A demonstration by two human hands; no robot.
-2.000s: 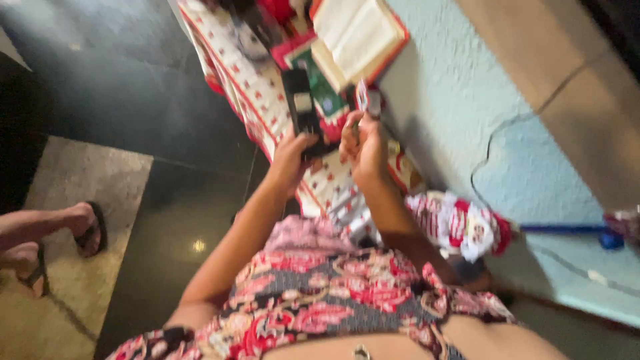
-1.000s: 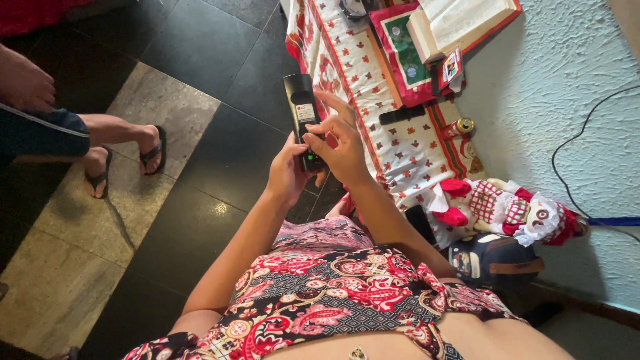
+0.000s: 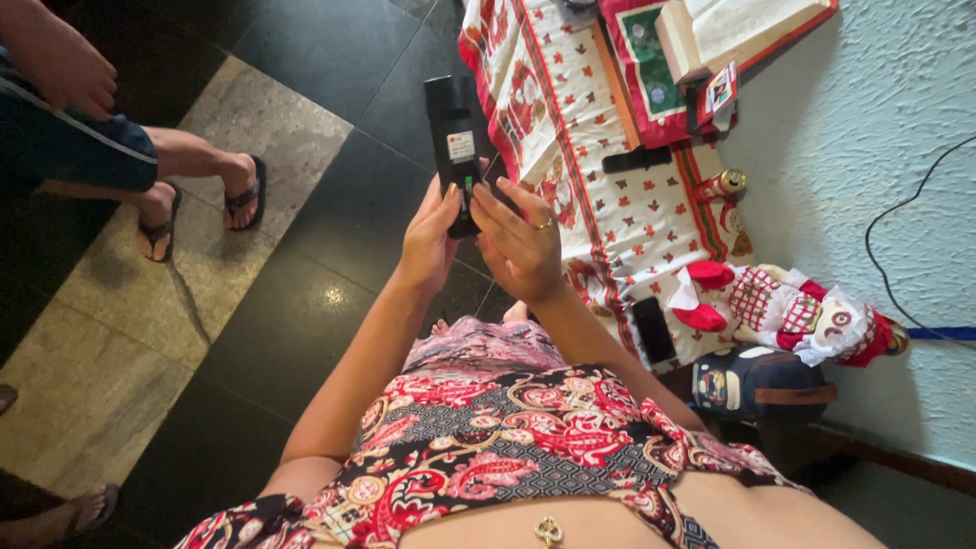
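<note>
A black handheld device, perhaps a remote control point(image 3: 451, 114), bears a white label with writing and shows a small green part near its lower end. My left hand point(image 3: 431, 236) grips that lower end, the thumb lying along its edge. At the device's right side is my right hand point(image 3: 522, 240), fingers extended and a ring on one of them; its fingertips are at or very near the green part, and contact cannot be told. Right of my hands is a table with a Christmas-patterned cloth point(image 3: 625, 221).
On the cloth are an open book point(image 3: 740, 38), a card point(image 3: 718, 93), a dark object point(image 3: 635, 159), a can point(image 3: 720, 185), a phone point(image 3: 653, 330) and a cloth doll point(image 3: 801, 313). A dark blue bag point(image 3: 762, 385) is below. Another person's legs point(image 3: 187, 156) stand left.
Since the one-second-old frame, my right hand's fingers have moved off the device's face toward its right side, uncovering the green part. Two seconds ago my right hand was apart from the device.
</note>
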